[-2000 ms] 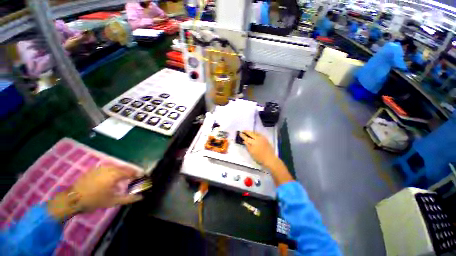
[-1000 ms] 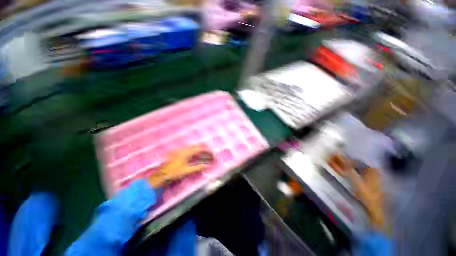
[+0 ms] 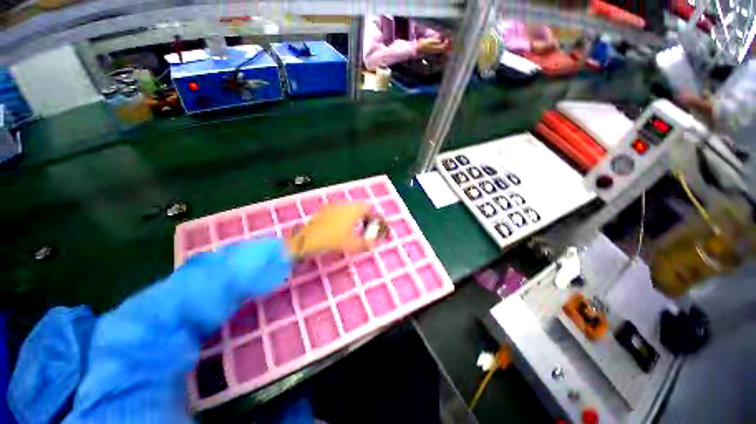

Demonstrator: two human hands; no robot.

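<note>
My left hand is over the upper right part of the pink compartment tray, slightly blurred. Its fingertips hold a small device housing, dark with a shiny face. Whether the housing touches the tray cannot be told. The visible pockets look mostly empty; a black part lies in the front left corner pocket. My right hand is not in view. On the white machine plate at the lower right are an orange fixture and a black fixture beside it.
A white tray with black square frames stands right of the pink tray, beside a metal post. The dispensing controller is behind it. Small parts lie on the green mat. Blue boxes stand at the back.
The view has turned left. My left hand has moved from the pink tray's near edge to over its upper right pockets, still holding a small part. My right hand has left the picture.
</note>
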